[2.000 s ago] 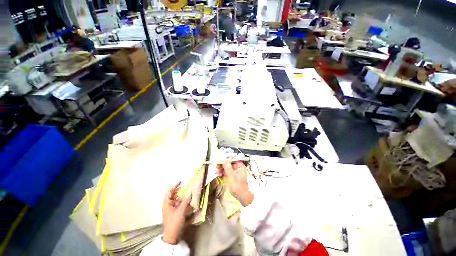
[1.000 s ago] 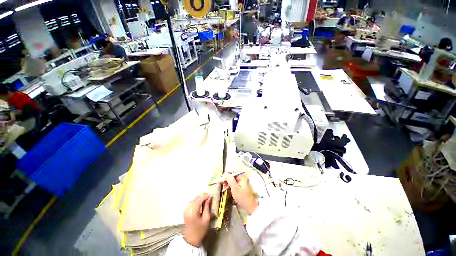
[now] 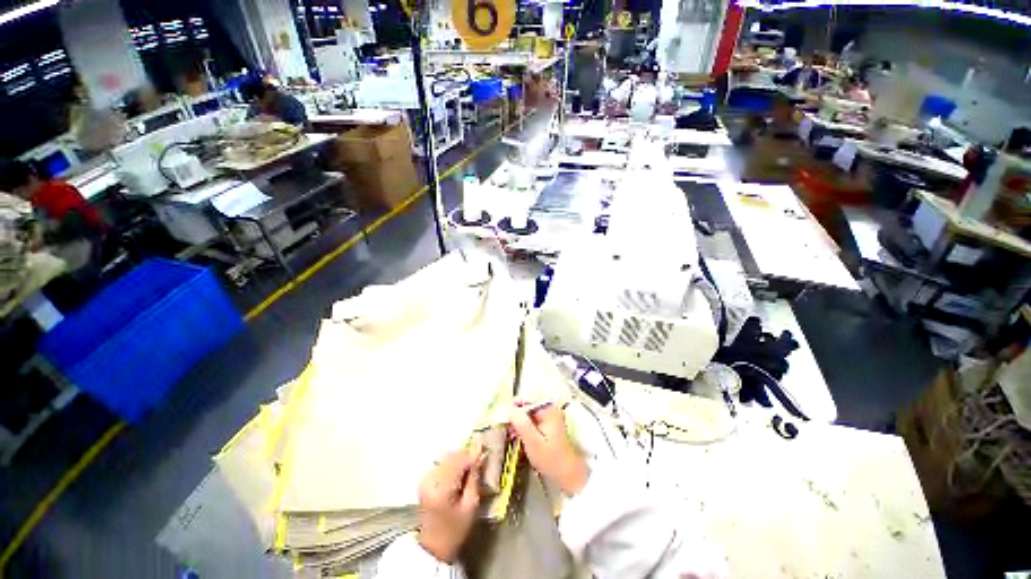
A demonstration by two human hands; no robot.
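Note:
A pile of beige fabric panels (image 3: 396, 396) with yellow edging (image 3: 296, 441) lies on the left of the work surface. My left hand (image 3: 450, 498) is at the right edge of the pile, fingers bent and pinching the edge of a panel. My right hand (image 3: 548, 444) is just to the right and slightly farther away, its fingertips closed at a pale fabric corner (image 3: 531, 390). A yellow-edged fold (image 3: 508, 481) shows between the hands. Whether a slim pale stick is still in my right hand cannot be told.
A white sewing machine housing (image 3: 633, 300) stands beyond the work, with a black bunch (image 3: 755, 353) at its right. Thin cords (image 3: 653, 430) lie on the pale table (image 3: 814, 498). A blue crate (image 3: 141, 334) stands on the floor at left.
The camera view has shifted, so the scene sits differently. The pale stick seen earlier at my right hand no longer shows clearly. A pale fabric corner now stands up at my right fingertips.

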